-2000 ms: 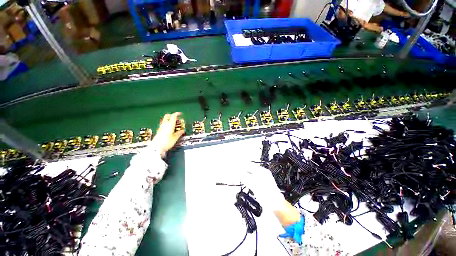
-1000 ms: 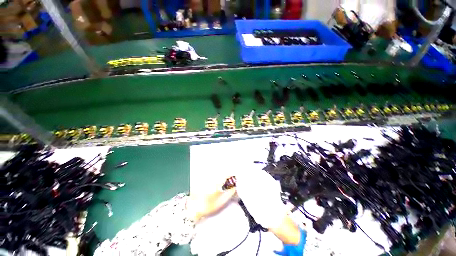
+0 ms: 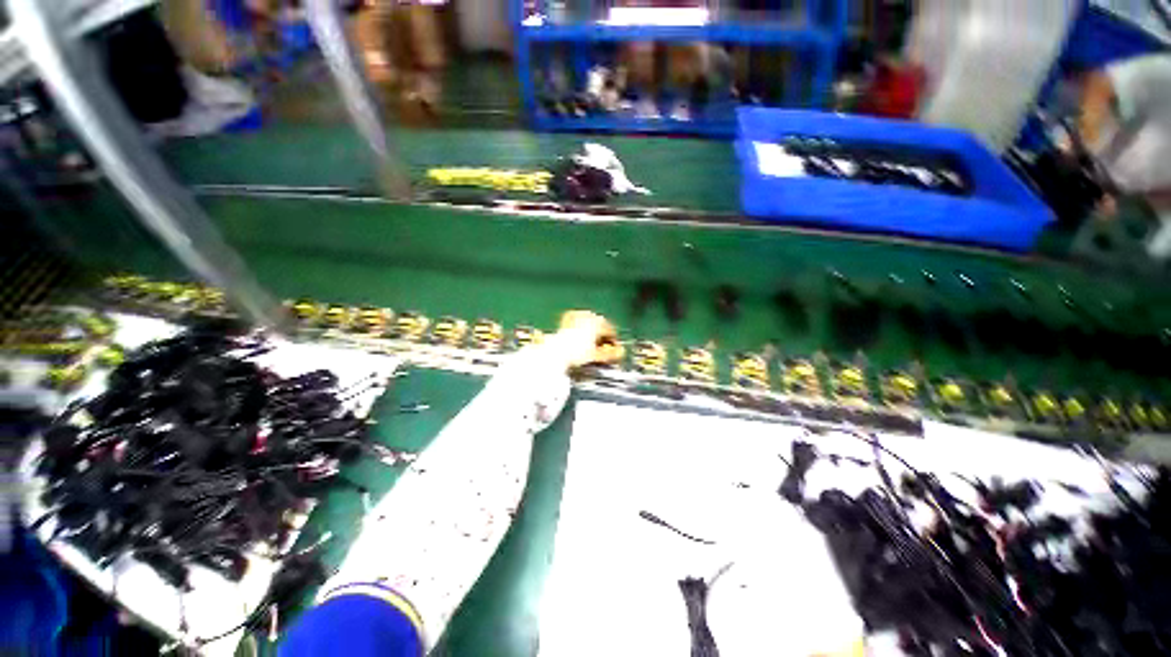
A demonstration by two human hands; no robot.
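Note:
My left hand (image 3: pixel 586 341) reaches to the near edge of the green conveyor belt, with its fingertips closed around a small circuit board (image 3: pixel 609 358) in the row. More yellow boards (image 3: pixel 697 363) line the belt edge on both sides of it. A folded black cable (image 3: pixel 697 614) lies on the white sheet (image 3: pixel 629 513) at the bottom, with a thin cable end above it. Only a small skin-toned patch of my right hand (image 3: pixel 841 647) shows at the bottom edge; its fingers cannot be made out.
Large heaps of black cables lie at the left (image 3: pixel 193 449) and right (image 3: pixel 976 552). A blue bin (image 3: pixel 886 212) with black items stands across the belt. Metal posts (image 3: pixel 353 103) rise at the left. A person's arm (image 3: pixel 1098 122) shows at the far right.
My left hand was at the white sheet with a board beside my right hand; it is now at the belt edge. My right hand has mostly left the picture at the bottom. The view has shifted left.

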